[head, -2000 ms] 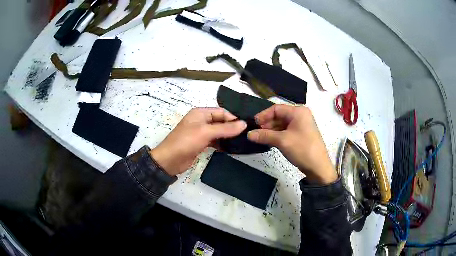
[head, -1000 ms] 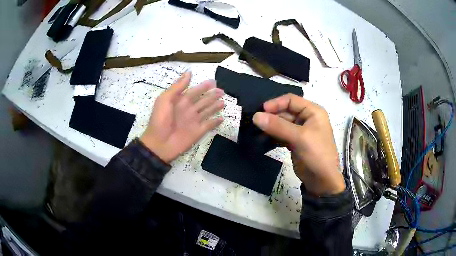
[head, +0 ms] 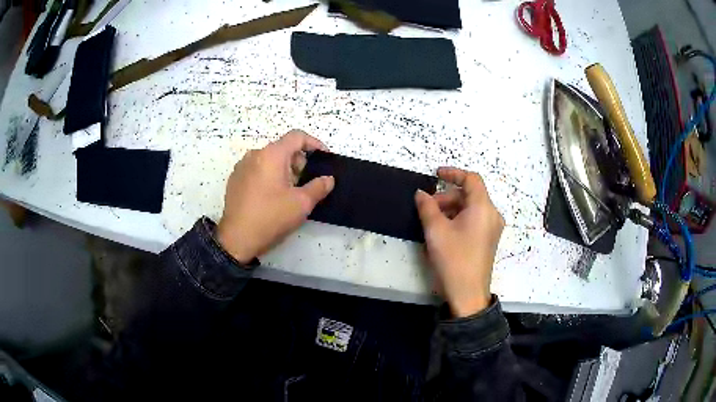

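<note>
A black rectangular pocket piece (head: 369,195) lies at or just above the white table near its front edge. My left hand (head: 275,192) grips its left end, thumb on top. My right hand (head: 463,232) grips its right end, thumb on top and fingers behind. Whether it is one layer or more, I cannot tell. A dark green-black shaped cut piece (head: 385,61), with a rounded left end, lies flat beyond it.
The steam iron (head: 581,149) rests on a dark pad at right, its wooden handle (head: 620,129) beside it. Red-handled scissors (head: 542,25) are at upper right. A black rectangle (head: 123,179), a long black bundle (head: 90,82) and an olive strip (head: 212,39) lie at left.
My left hand was open and empty and now holds the black piece's left end. My right hand has moved to its right end. The shaped piece now lies flat farther back. The view has shifted.
</note>
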